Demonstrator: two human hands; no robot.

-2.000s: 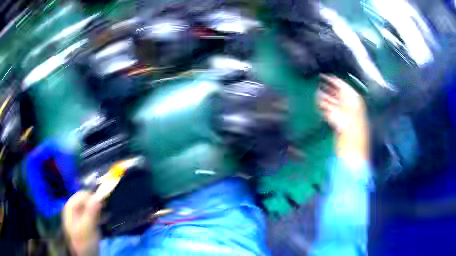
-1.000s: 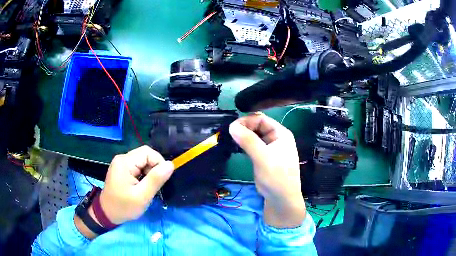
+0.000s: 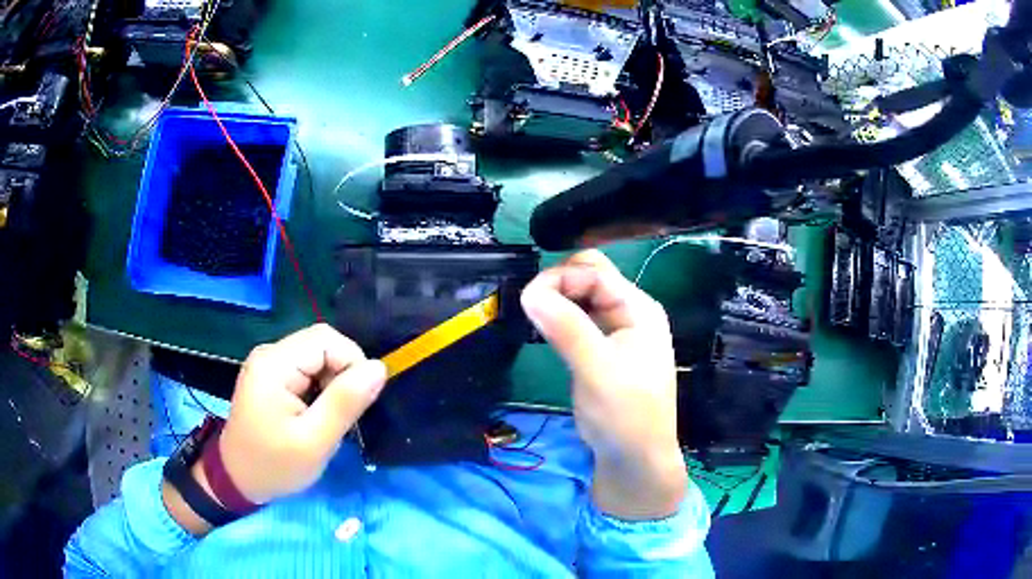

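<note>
A black boxy module (image 3: 436, 396) lies in front of me, its round grey lens barrel (image 3: 424, 143) at the far end. A flat orange flex strip (image 3: 441, 338) runs slantwise over the housing. My left hand (image 3: 303, 402) pinches the strip's lower left end between thumb and forefinger. My right hand (image 3: 605, 339) is at the module's right edge, beside the strip's upper end, with thumb and forefinger nearly together. Whether a small thing is between these fingertips cannot be told.
A blue bin (image 3: 145, 243) with dark contents stands at left, a red wire over it. A thick black screwdriver (image 3: 634, 204) hangs just beyond my right hand. Another module (image 3: 741, 385) lies at right; several more stand at the back. A white cable curves beside the lens barrel.
From a strong blur two seconds ago, the view has settled on the module, with both hands brought in over it. Over the last second the hands have barely moved; my left hand keeps the strip.
</note>
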